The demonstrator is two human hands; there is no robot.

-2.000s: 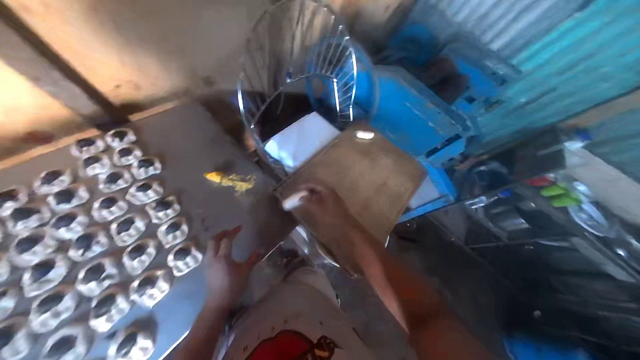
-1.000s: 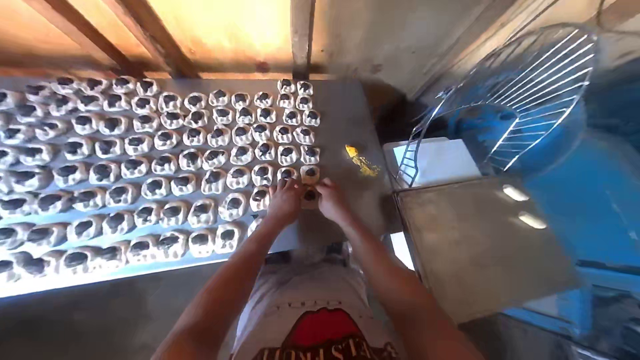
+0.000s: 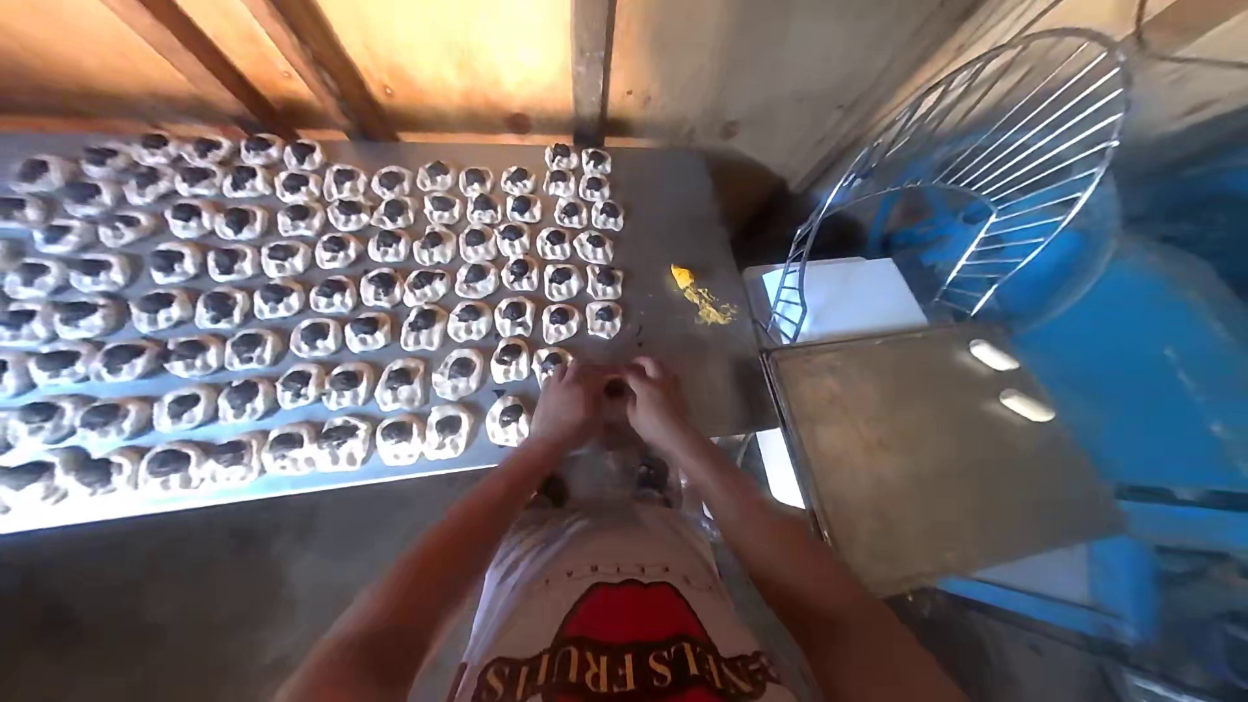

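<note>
Rows of pale dough pieces with dark filling cover the left and middle of a grey metal table. At the right end of the nearer rows, my left hand and my right hand meet with bent fingers around one small piece with a dark middle. My fingertips hide most of that piece. The left hand is right beside the last pieces of the rows. A yellow object with yellow crumbs lies on the table beyond my right hand.
On the right, a flat brown tray holds two white oblong pieces. Behind it stand a wire cage guard, a white sheet and blue machinery. A wooden wall runs along the table's far edge.
Two seconds ago my right hand was over the brown tray with a white piece; now both hands are together at the table. The view has swung towards the table.
</note>
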